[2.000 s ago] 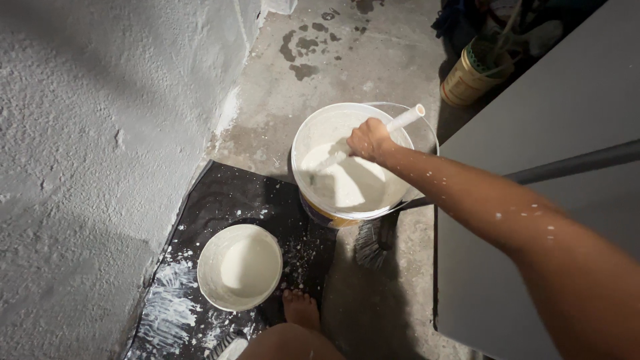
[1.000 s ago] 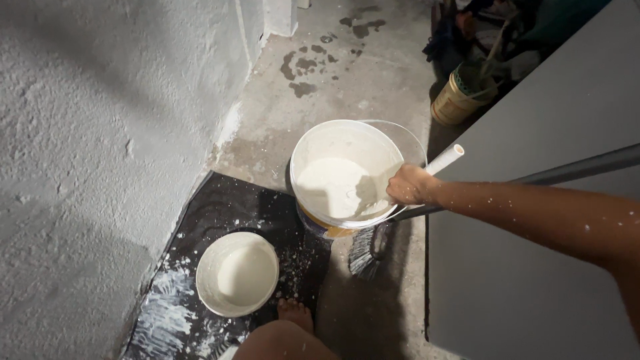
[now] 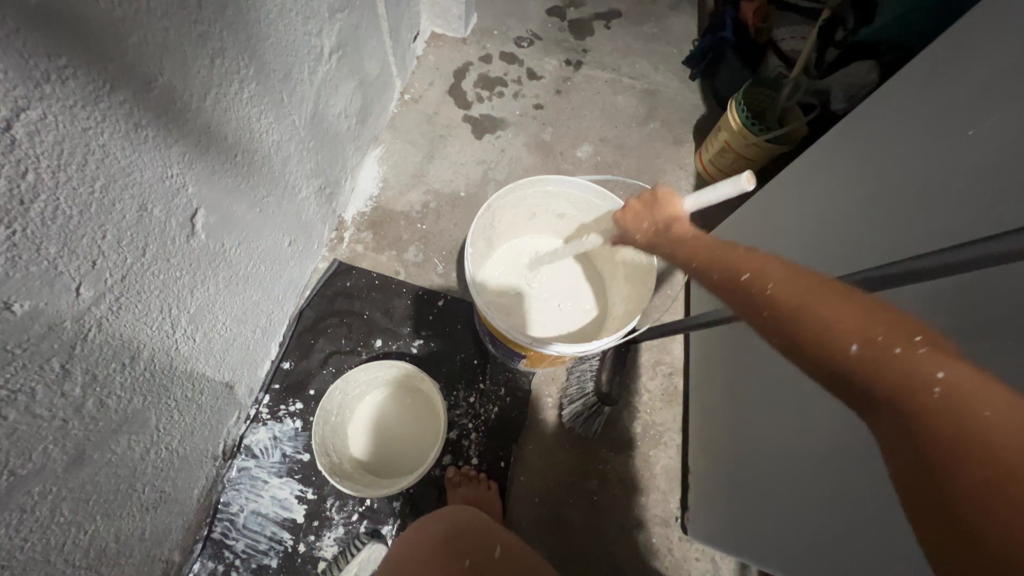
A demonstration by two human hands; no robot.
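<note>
My right hand (image 3: 652,220) is closed around a white plastic pipe (image 3: 720,192) that slants down into a large white bucket (image 3: 480,240). The pipe's lower end dips into white paint (image 3: 552,300) in the bucket, whose wire handle hangs at its right side. A smaller white bucket (image 3: 324,432), also with white paint inside, stands on a black sheet (image 3: 360,308) at the lower left. White specks dot my right forearm. My left hand is out of view.
A rough grey wall (image 3: 120,240) rises on the left. Behind the large bucket lies a broom head (image 3: 588,392), its dark pole running right across a grey panel (image 3: 840,416). A yellowish bucket (image 3: 732,148) with things in it stands at the upper right. My bare foot (image 3: 474,490) is beside the small bucket.
My right hand moved with the pipe to the bucket's right rim, then back up and inward over the bucket. The hand has stayed closed on the pipe.
</note>
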